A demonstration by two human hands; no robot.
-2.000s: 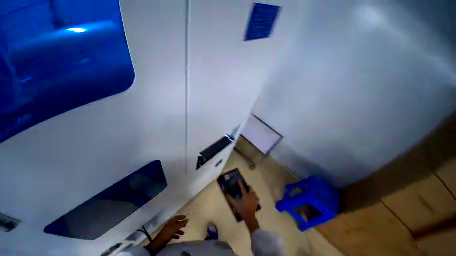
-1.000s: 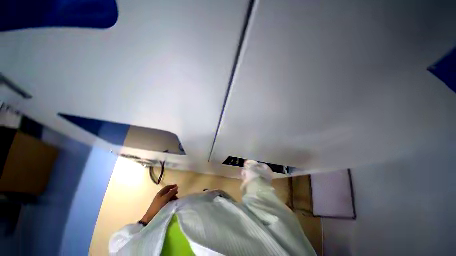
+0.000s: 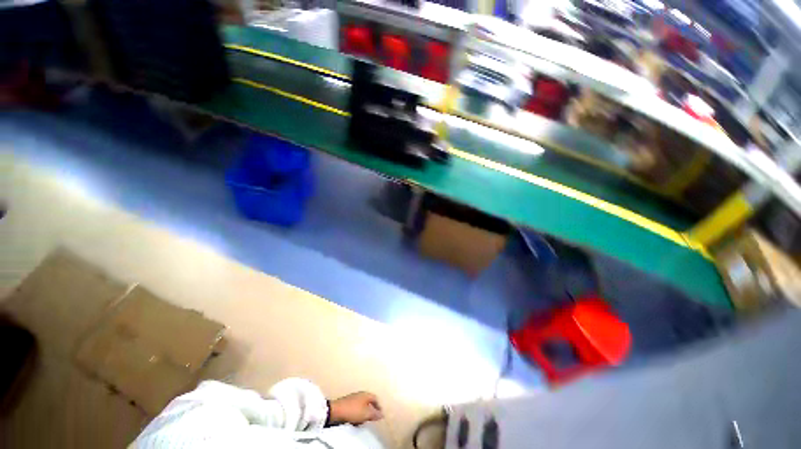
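Note:
The view is blurred. My left hand (image 3: 356,409), with a dark band at the wrist, is low in the middle, in front of my body. Its fingers look curled in and no object shows in it. My right hand is not in view. Black boxes (image 3: 386,123) stand in a stack on the green line bench (image 3: 518,200) across the floor, out of reach of the hand. A larger dark stack (image 3: 167,53) stands further left on the bench.
A blue tote (image 3: 272,180) and a brown carton (image 3: 461,241) are under the bench. A red stool (image 3: 575,338) stands by its right part. Flattened cardboard (image 3: 149,346) lies on the floor at left. A grey-white machine surface (image 3: 650,395) fills the lower right.
The view has turned from the white machine to the bench. My right hand, at the machine slot a second ago, has left the picture. My left hand now looks more closed.

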